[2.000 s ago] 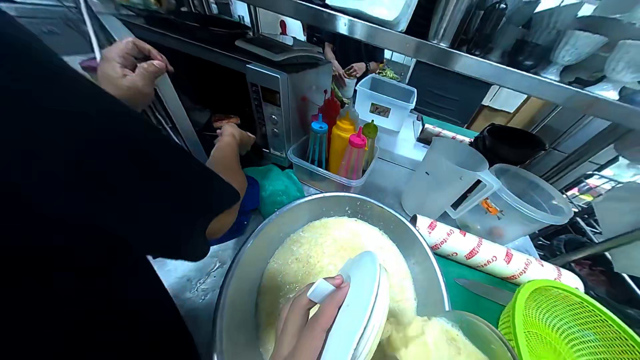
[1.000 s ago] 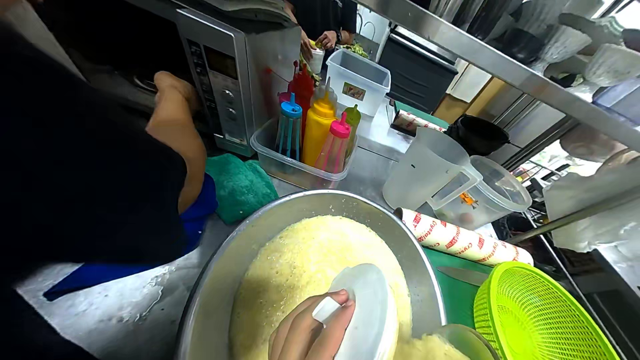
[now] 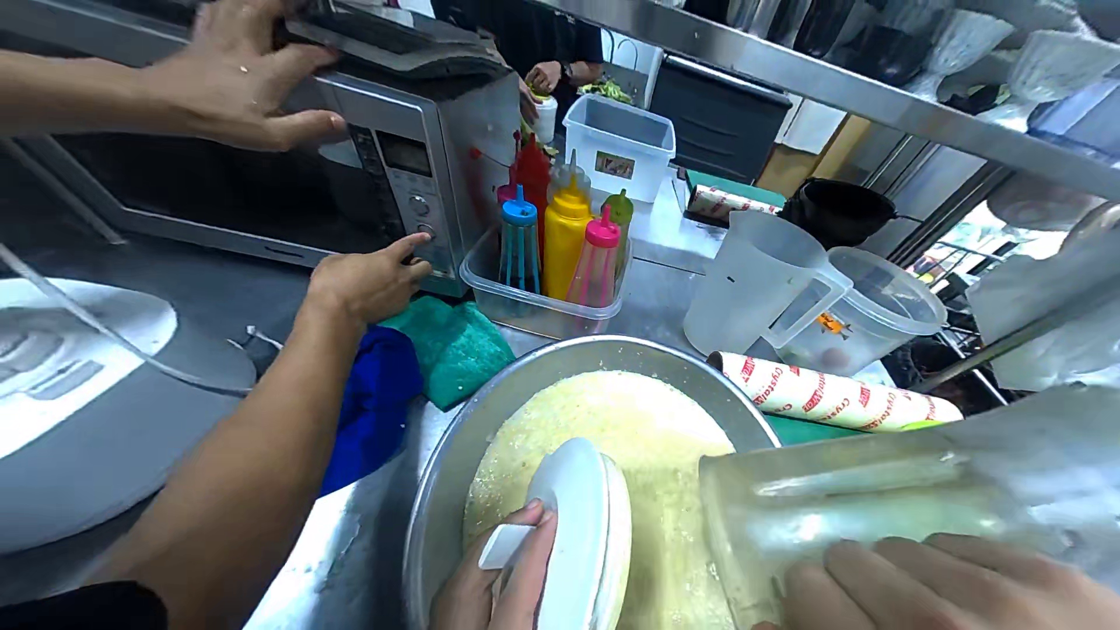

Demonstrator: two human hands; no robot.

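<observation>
My left hand (image 3: 512, 569) holds a white lid (image 3: 582, 534) by its small tab handle, tilted on edge above a large metal bowl (image 3: 437, 490). Pale yellow, frothy liquid (image 3: 604, 411) fills much of that bowl. At the lower right, my right hand (image 3: 910, 582) is on a clear plastic container (image 3: 840, 490), its open end over the bowl's right side. Part of the container and the fingertips of my right hand are out of sight.
A co-worker's arms reach in from the left, one finger at the buttons of a microwave (image 3: 477, 131). Squeeze bottles (image 3: 569, 227) stand in a tub behind the bowl. Right of them are a plastic jug (image 3: 752, 280) and a printed roll (image 3: 840, 394). A metal shelf (image 3: 787, 70) crosses above.
The clear container and my right hand have come into view at the right. The co-worker's hand has moved from inside the microwave to its buttons, and the microwave door is now closed.
</observation>
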